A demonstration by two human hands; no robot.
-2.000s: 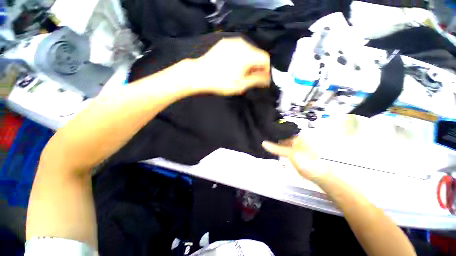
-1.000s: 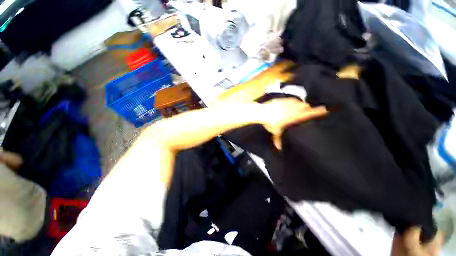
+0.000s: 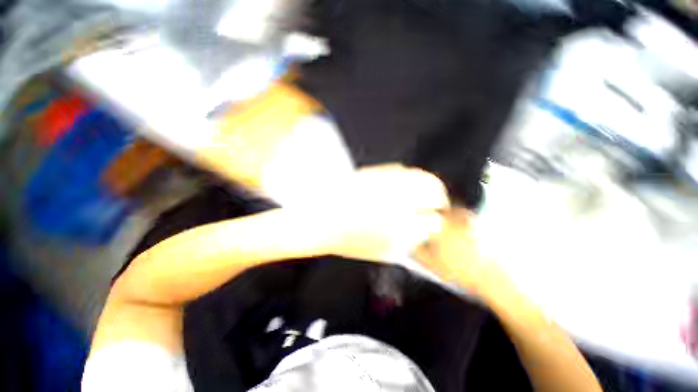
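Note:
The frame is strongly blurred. A large black garment piece spreads from the back of the table towards me and narrows at my hands. My left hand is curled at its near end, with the forearm reaching across from the left. My right hand meets it just below and to the right, its fingers bent at the same end of the cloth. Both hands appear closed on the cloth; the fingertips and the exact grip are hidden or smeared.
The white sewing machine with a blue stripe stands at the right. A tan patch lies at the table's left part, beside a white blurred shape. A blue crate, a brown stool and a red item are at floor level left.
The view has swung back right, showing the machine again. My hands, far apart a second ago with the left spread on the cloth, have come together at its near end.

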